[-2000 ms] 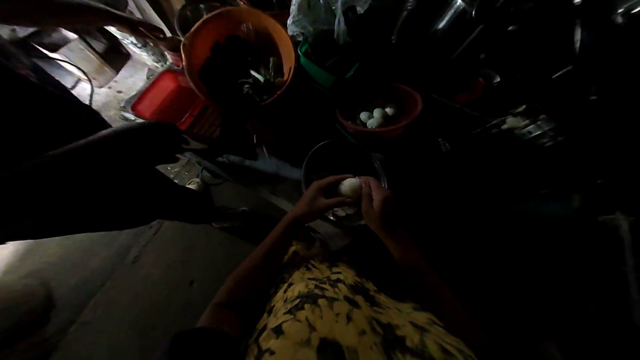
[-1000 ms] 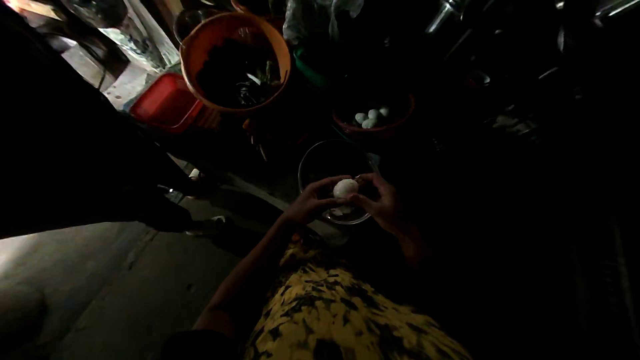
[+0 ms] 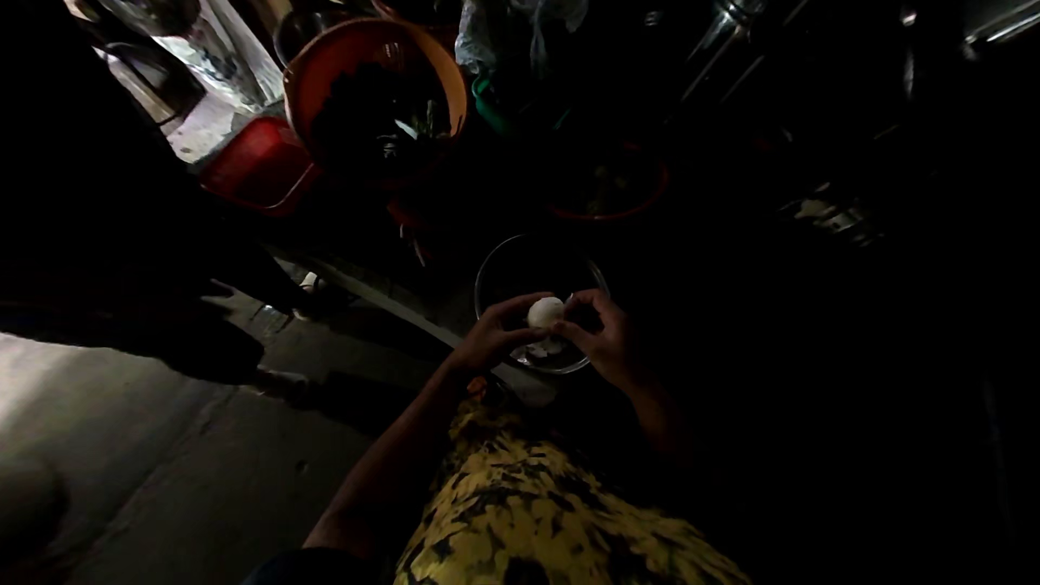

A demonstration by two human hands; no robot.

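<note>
A white egg [image 3: 545, 313] is held above a round metal bowl [image 3: 481, 280]. My left hand [image 3: 497, 331] grips its left side between thumb and fingers. My right hand [image 3: 600, 329] has its thumb and fingertips against the egg's right side. Small pale pieces that look like eggshell [image 3: 543, 349] lie in the bowl just below the hands. Behind the bowl, in deep shadow, is a reddish basin [image 3: 600, 217] with dim round things in it, hard to make out now.
An orange basket [image 3: 296, 101] with dark contents and a red plastic tray [image 3: 256, 166] stand at the back left. A green container [image 3: 494, 110] and a clear plastic bag [image 3: 479, 41] are beside them. Another person [image 3: 122, 244] stands at the left. The right side is very dark.
The person at the left has shifted. The eggs in the reddish basin, bright before, now show only dimly. My fingers have moved slightly on the egg, which stays over the bowl.
</note>
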